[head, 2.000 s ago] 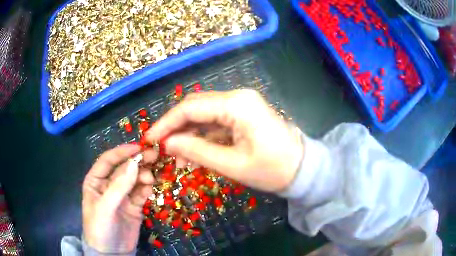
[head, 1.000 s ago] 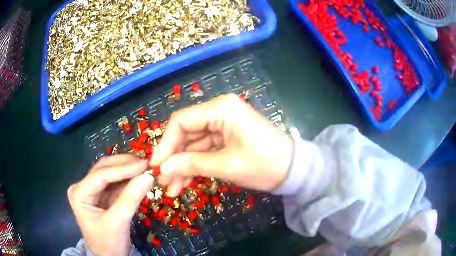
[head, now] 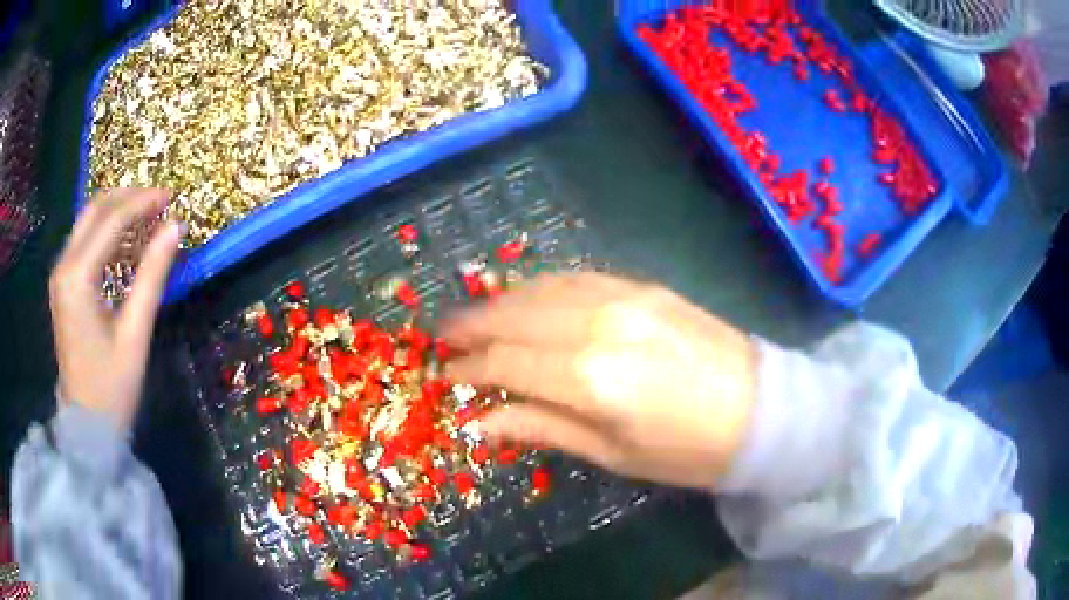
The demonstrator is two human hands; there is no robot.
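My left hand (head: 111,299) is over the near left corner of the large blue tray, its fingers at the gold and silver metal pieces (head: 317,100); thumb and fingers are apart, and whether it holds a piece cannot be told. My right hand (head: 610,375) is blurred over the right side of the pile of assembled red and gold pieces (head: 363,404); its fingertips are indistinct, and whether they hold anything cannot be told. The pile lies on the clear blister tray (head: 516,193). Some pieces lie loose around its edge.
The blue tray of red parts (head: 809,135) stands at the upper right, blue bottom showing. Another blue tray or lid (head: 979,182) is beside it. A round white grille (head: 961,18) is at the far right corner. Dark netting (head: 18,141) shows at the left edge.
My hands, together over the pile before, have parted. My left hand has moved up and left to the metal-part tray. My right hand has moved slightly right and lower. The pile is more exposed.
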